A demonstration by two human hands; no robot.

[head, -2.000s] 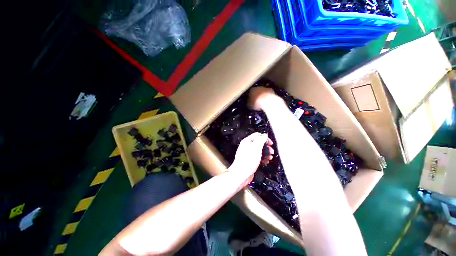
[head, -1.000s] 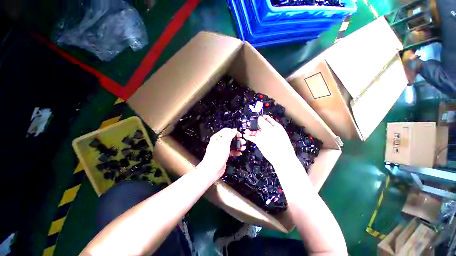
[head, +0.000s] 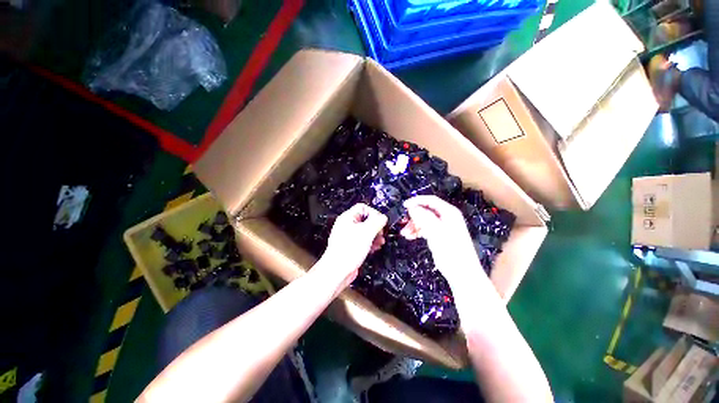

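Note:
An open cardboard box [head: 292,126] stands in front of me, filled with black plastic parts [head: 331,173]. A few red and pale bits show among them. My left hand [head: 355,238] is curled over the middle of the heap, fingers closed together; whether a part is inside is hard to see. My right hand [head: 432,219] is just to its right, fingertips pinched towards the left hand; a black part between them cannot be told from the heap behind. A yellow tray [head: 150,264] with scattered black parts sits left of the box, partly behind my knee.
Blue crates [head: 441,31] stand beyond the box. A second cardboard box [head: 552,110] is at the right, with smaller boxes [head: 672,211] farther right. A clear plastic bag [head: 158,59] lies upper left. Another person's hand [head: 664,83] and sleeve show at upper right.
My right hand has come up out of the heap's far part and now works close to my left hand. The view has shifted, so the boxes and tray sit farther left.

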